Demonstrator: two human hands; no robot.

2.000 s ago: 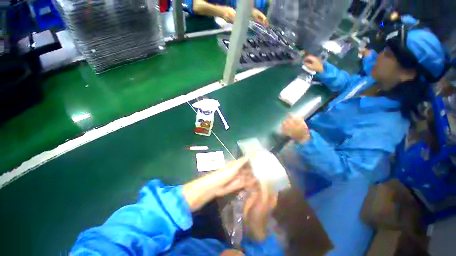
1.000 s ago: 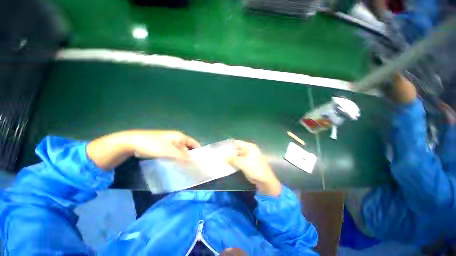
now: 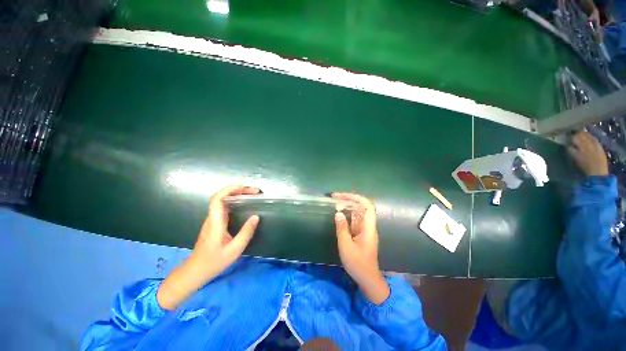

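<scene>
My left hand (image 3: pixel 218 236) and my right hand (image 3: pixel 358 236) hold a stack of long, clear, glossy film strips (image 3: pixel 292 202) between them, one hand at each end. The strips are seen nearly edge-on, just above the dark green bench near its front edge. My thumbs are on the near side and my fingers on the far side. Whether the strips touch the bench cannot be told.
To the right lie a white card (image 3: pixel 442 228) with a small item on it and a short tan stick (image 3: pixel 441 198). Beyond stands a printed carton (image 3: pixel 489 173) with a white wipe (image 3: pixel 532 166). Stacked trays (image 3: pixel 31 103) are left; a neighbour's arm (image 3: pixel 592 226) is right.
The view has swung back over the bench. The film strips, earlier tilted with their broad face showing, are now level and edge-on, and my hands have moved to their two ends.
</scene>
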